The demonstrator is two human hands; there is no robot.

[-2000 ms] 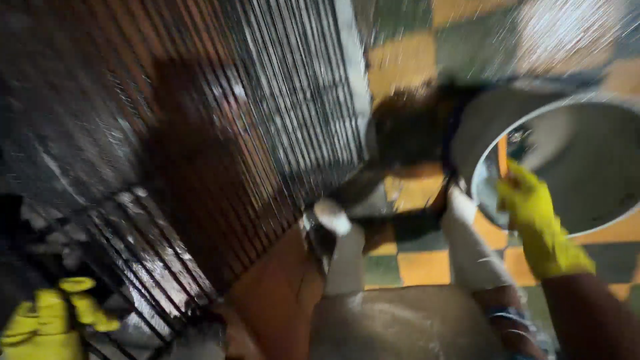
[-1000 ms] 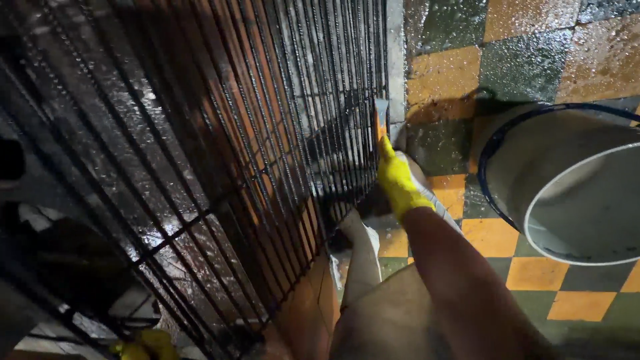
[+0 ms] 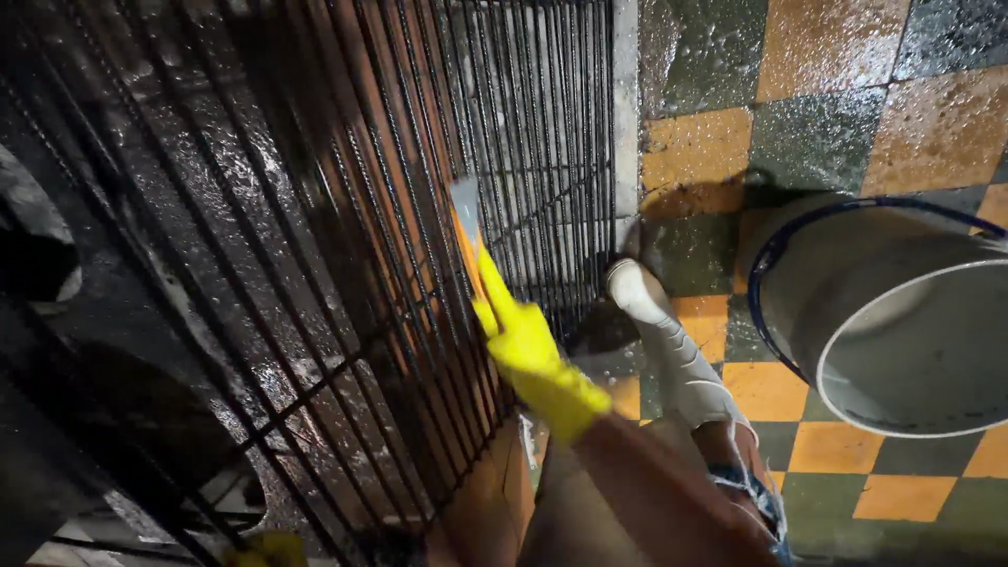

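My right hand [image 3: 526, 346], in a yellow rubber glove, grips a scraper [image 3: 467, 216] with an orange handle and a flat grey blade. The blade lies against the bars of a black metal grate [image 3: 417, 236], which looks wet. At the bottom edge my left hand [image 3: 266, 549], also in a yellow glove, shows only in part beside the lower end of the grate; its fingers are dark and mostly hidden.
A large grey bucket [image 3: 835, 283] with a blue rim or handle is on the right, over a wet orange and green checkered tile floor [image 3: 697, 153]. A white rubber boot [image 3: 677, 354] stands between the grate and bucket. A pale ledge [image 3: 626, 110] runs along the grate.
My right hand has moved with the scraper from the bucket's mouth to the grate's right edge, then farther left over the bars. My left hand now shows less than in the earliest frame.
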